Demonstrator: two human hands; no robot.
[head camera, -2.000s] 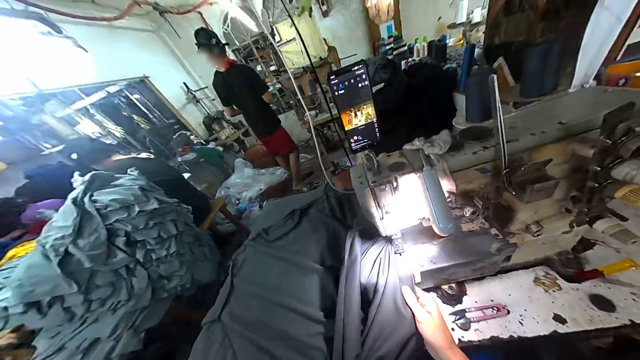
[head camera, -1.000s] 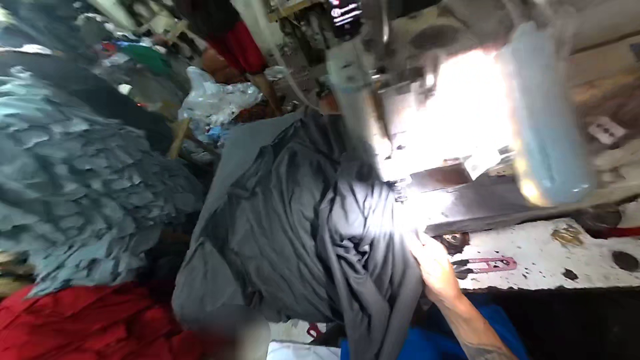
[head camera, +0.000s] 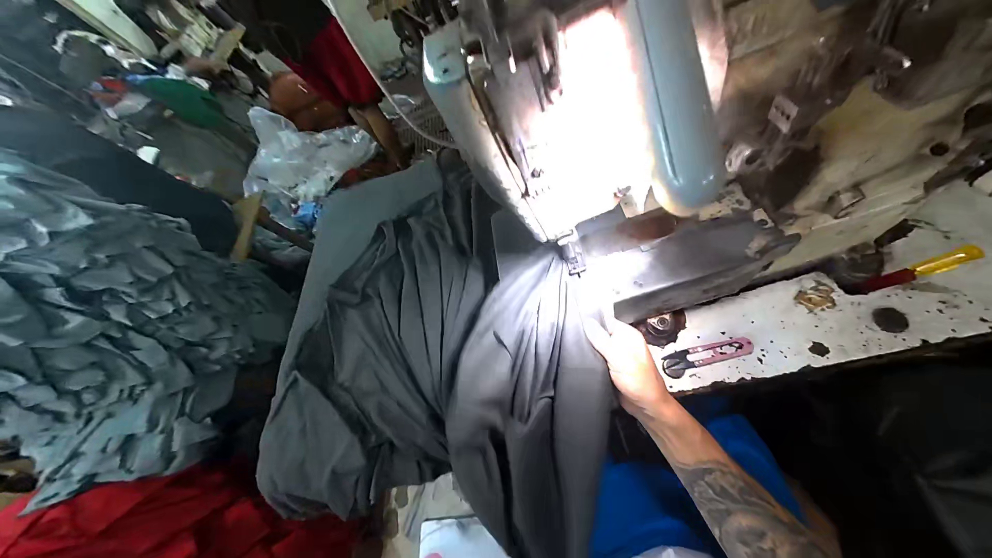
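Note:
A dark grey fabric garment (head camera: 403, 333) lies gathered in folds under the presser foot (head camera: 572, 257) of an industrial sewing machine (head camera: 690, 116). The machine's lamp glares over the needle area and hides detail there. My right hand (head camera: 628, 360), on a tattooed forearm, grips the fabric's right edge just in front of the foot, fingertips partly lost in the glare. My left hand does not show. Right of my hand, pink-handled thread snips (head camera: 709, 355) lie on the worn white table (head camera: 775, 333).
A heap of grey-blue fabric pieces (head camera: 116, 310) stands at the left, above red cloth (head camera: 155, 511). Behind are a clear plastic bag (head camera: 302, 155) and a person in red shorts (head camera: 337, 66). A yellow-handled screwdriver (head camera: 945, 262) rests on the table's right side.
The view has tilted down and come closer to the machine. My right hand remains at the fabric beside the presser foot. The fabric's folds have shifted and hang more gathered toward the front.

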